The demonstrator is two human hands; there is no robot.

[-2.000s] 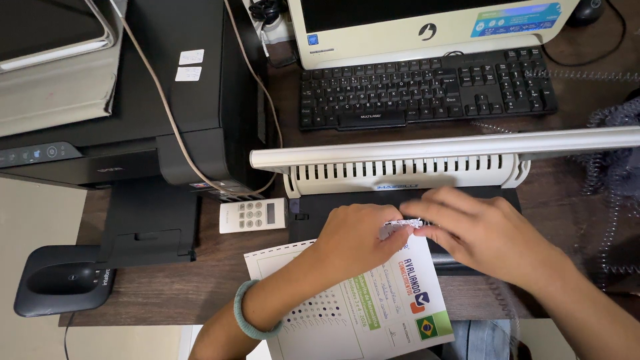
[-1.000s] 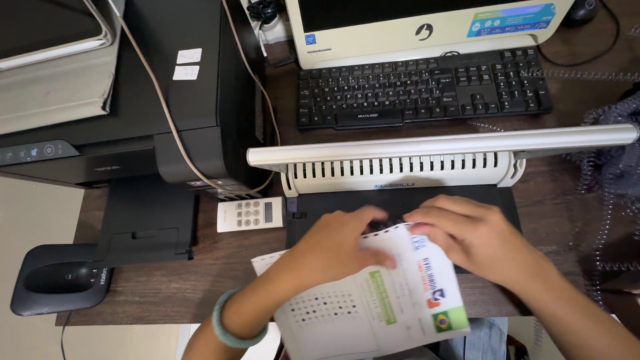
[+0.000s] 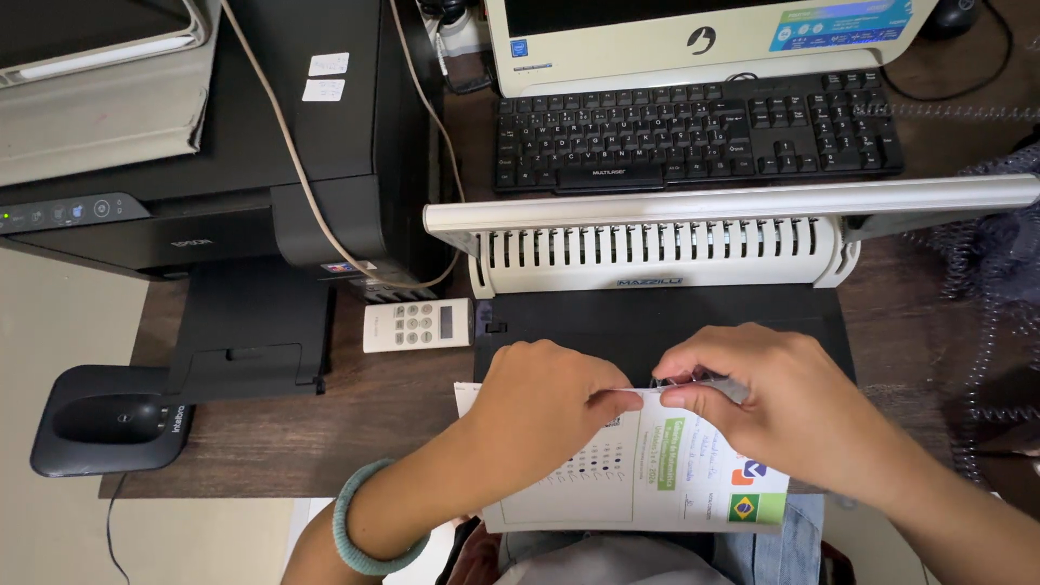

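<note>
Printed paper sheets (image 3: pixel 650 479) with a green title box and a small flag lie low over my lap, their upper edge raised in my hands. My left hand (image 3: pixel 552 398), with a teal band at its wrist, pinches that edge between thumb and fingers. Close to its right, my right hand (image 3: pixel 751 390) grips the same edge, and a bit of clear spiral coil (image 3: pixel 678 380) shows between its thumb and fingers. Just beyond my hands stands a cream binding machine (image 3: pixel 658 248) with a slotted front, a long light bar and a black base plate. How much of the coil my fingers cover cannot be seen.
A black keyboard (image 3: pixel 699 134) and a monitor (image 3: pixel 699 41) are behind the machine. At left stand a black printer (image 3: pixel 244 122) with its tray (image 3: pixel 252 333) out, a white remote control (image 3: pixel 418 325) and a black phone-like device (image 3: pixel 114 418). Loose spiral coils (image 3: pixel 991 236) pile at far right.
The sheets have shifted and turned in my hands since a second ago. My left hand's thumb has moved from the page face to the upper edge, beside my right hand.
</note>
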